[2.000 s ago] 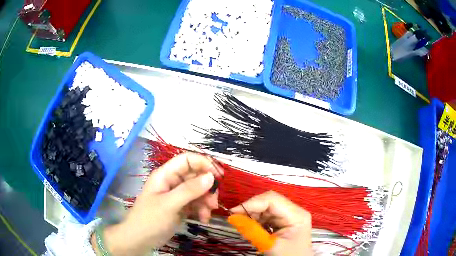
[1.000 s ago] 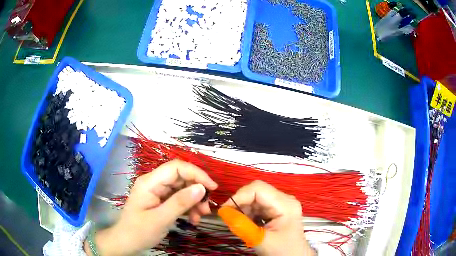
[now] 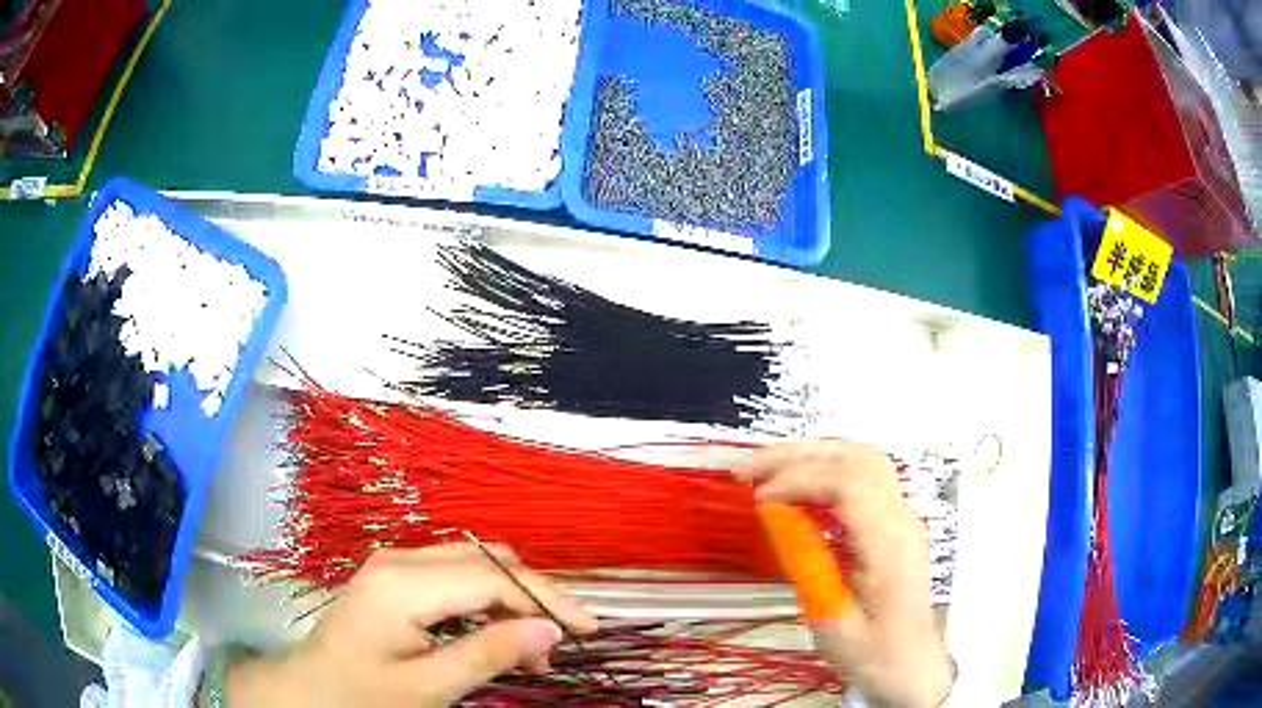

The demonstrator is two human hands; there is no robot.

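Observation:
My left hand (image 3: 415, 622) is low in the view, beside the near edge of the red wire bundle (image 3: 554, 505). A thin dark wire (image 3: 509, 574) runs from its fingertips; a dark bit shows between finger and thumb, too hidden to name. My right hand (image 3: 879, 560) is closed around the orange-handled tool (image 3: 803, 560) over the right part of the red bundle; the tool's tip cannot be made out. Mixed red and black wires (image 3: 678, 657) lie nearest me, partly under the left hand. The black wire bundle (image 3: 651, 362) lies beyond the red one.
The white tray (image 3: 955, 332) holds the wires. A blue bin of black and white housings (image 3: 222, 415) overlaps its left edge. Paired blue bins (image 3: 581, 138) stand beyond. A long blue bin (image 3: 1156, 484) with a yellow sign (image 3: 1132, 256) stands right. Red boxes (image 3: 1128, 132) stand beyond.
The view has shifted right. My right hand has moved away from my left, to the right over the red bundle, with the orange-handled tool. My left hand is lower, its fingers flatter.

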